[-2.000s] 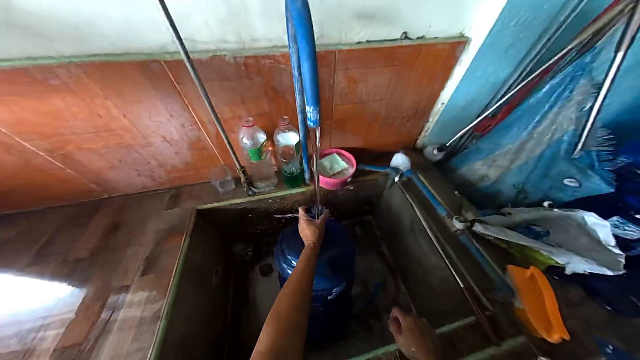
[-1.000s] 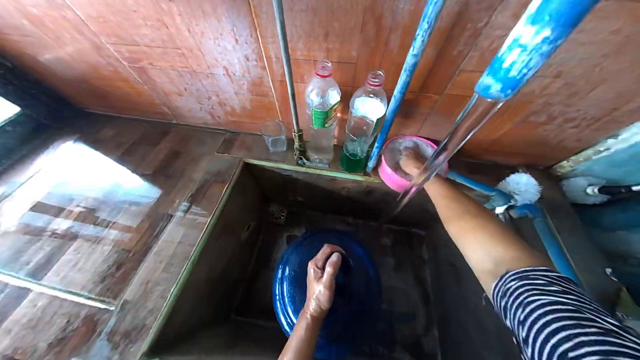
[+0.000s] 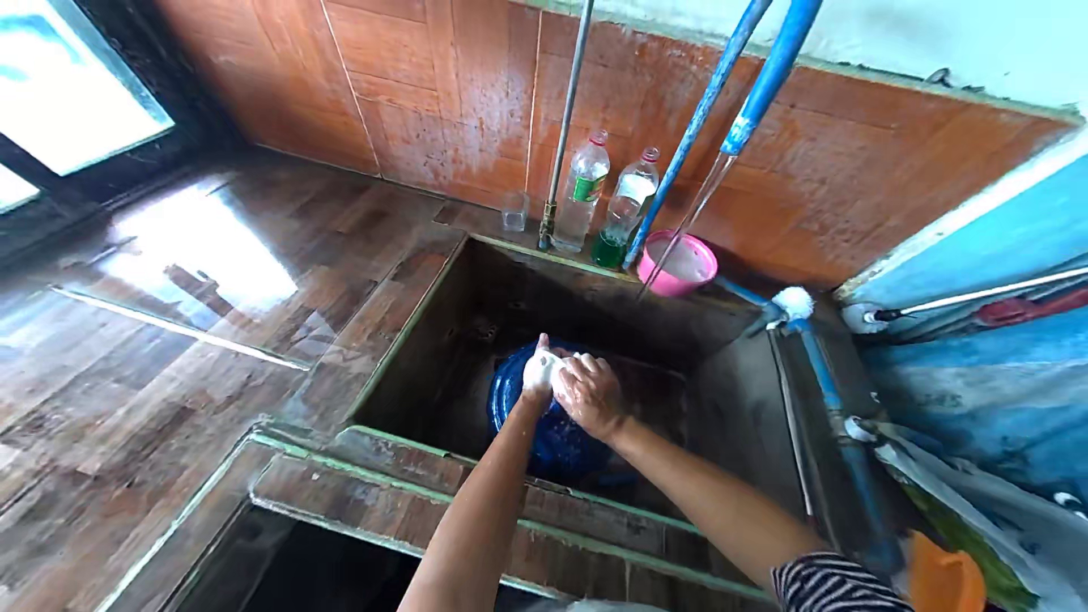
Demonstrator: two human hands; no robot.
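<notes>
A large blue water jug (image 3: 510, 395) stands in the tiled basin (image 3: 739, 374). Above its top my two hands meet. A white thing, a cloth or pad, covers part of my left hand (image 3: 541, 374), one finger of which points up. My right hand (image 3: 589, 393) presses its curled fingers against the white thing; both hands look wet. Water falls from a blue pipe (image 3: 769, 81) into the basin, to the right of my hands. The pink tub (image 3: 699, 265) with whitish contents sits on the back ledge.
Two clear plastic bottles, one (image 3: 578, 200) with a green label and one (image 3: 625, 208) with green liquid, stand behind the basin beside a small clear cup (image 3: 515, 212). A metal rod (image 3: 569, 119) leans there. Blue piping (image 3: 820, 365) runs along the right; an orange plastic thing (image 3: 943, 574) lies lower right.
My right hand has left the pink tub and come to my left hand over the jug. The white thing now shows at my hands. The view has shifted widely.
</notes>
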